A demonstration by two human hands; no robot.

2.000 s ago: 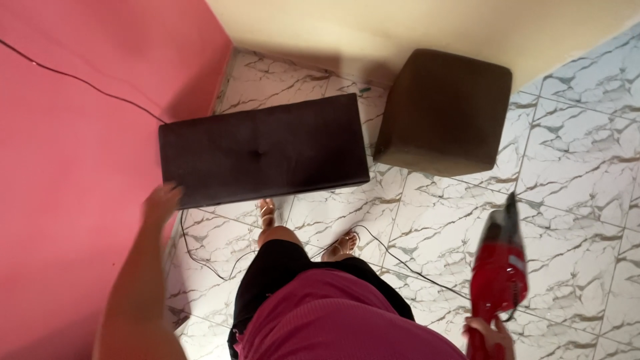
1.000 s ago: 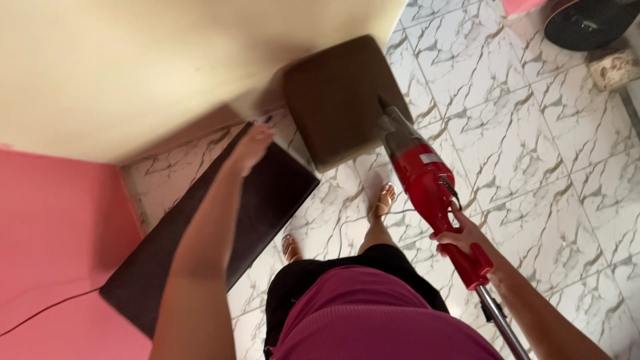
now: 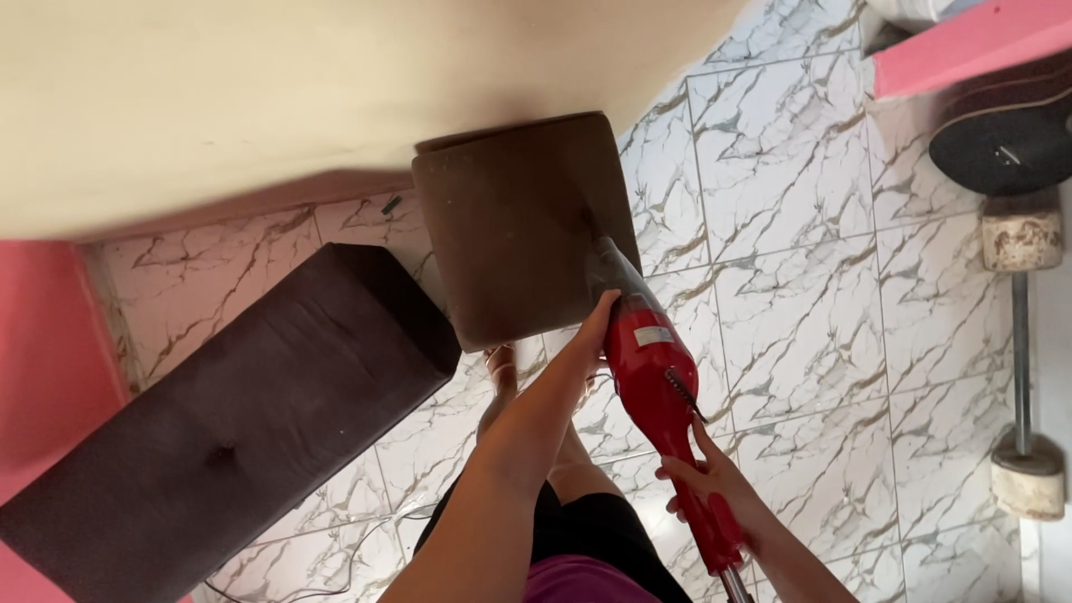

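A red handheld vacuum cleaner [image 3: 649, 360] with a clear dust cup and a metal tube at its rear lies diagonally across the view. My right hand [image 3: 703, 473] grips its handle. My left hand [image 3: 605, 318] rests against the side of the body by the clear cup; most of its fingers are hidden. The nozzle end overlaps the top of a brown square ottoman [image 3: 519, 234]; whether it touches is not clear. At the left, a dark tufted bench [image 3: 243, 419] stands at an angle.
A cream wall [image 3: 251, 100] runs behind the ottoman, and a pink wall [image 3: 42, 310] is at the left. Power cord [image 3: 352, 544] loops on the marble-patterned tile floor [image 3: 796, 335]. A barbell with whitish weights [image 3: 1023, 477] lies at the right beside a black rounded object [image 3: 1005, 146].
My left hand has moved from above the bench to the vacuum's body. The vacuum, beside the ottoman two seconds ago, now has its nozzle over the ottoman. The view has turned.
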